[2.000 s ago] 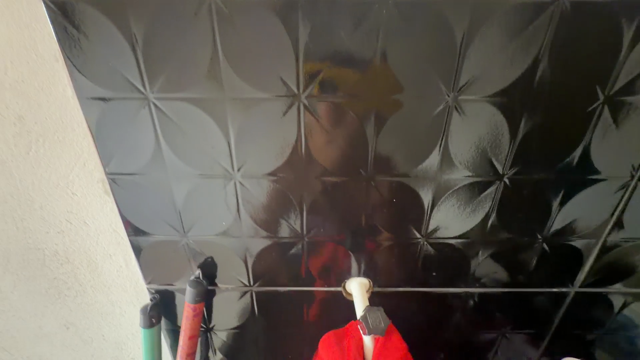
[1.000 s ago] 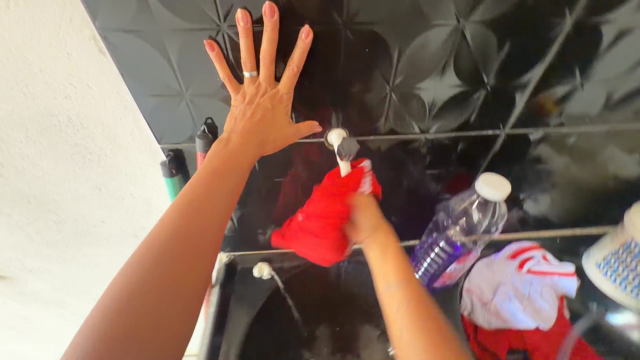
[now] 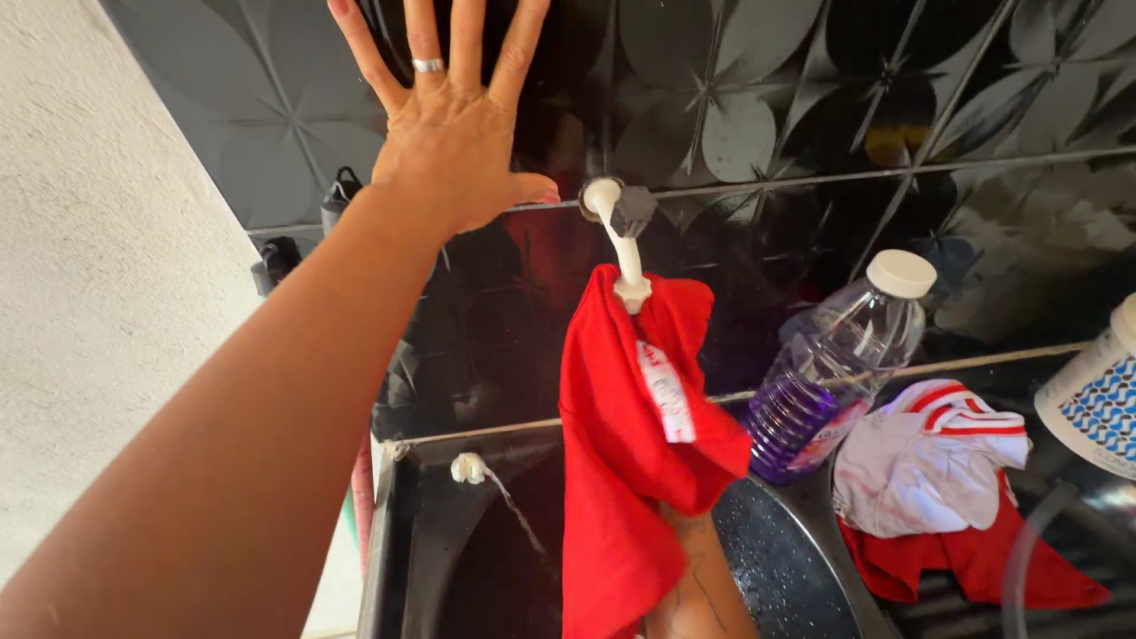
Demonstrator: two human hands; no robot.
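Observation:
My left hand (image 3: 453, 133), with a ring on one finger, lies spread flat against the black patterned wall tiles (image 3: 763, 80). To its right a white plastic faucet (image 3: 628, 257) with a dark knob (image 3: 634, 211) comes out of the wall. A red cloth garment (image 3: 621, 444) with a white label hangs at the faucet's spout, over the black sink (image 3: 781, 550). Behind the cloth is my right hand; only the tattooed forearm (image 3: 701, 586) shows, so its fingers are hidden.
Right of the sink stand a clear bottle (image 3: 821, 364) of purple liquid and a white patterned container (image 3: 1096, 399). A white and red garment (image 3: 932, 461) lies between them. A white knob-like piece (image 3: 469, 468) with a string sits at the sink's left. Handles (image 3: 277, 264) lean by the wall's edge.
Two seconds ago neither hand showed. One second ago the red cloth was bunched around my right hand below the faucet; now it hangs longer and covers that hand. The view has shifted.

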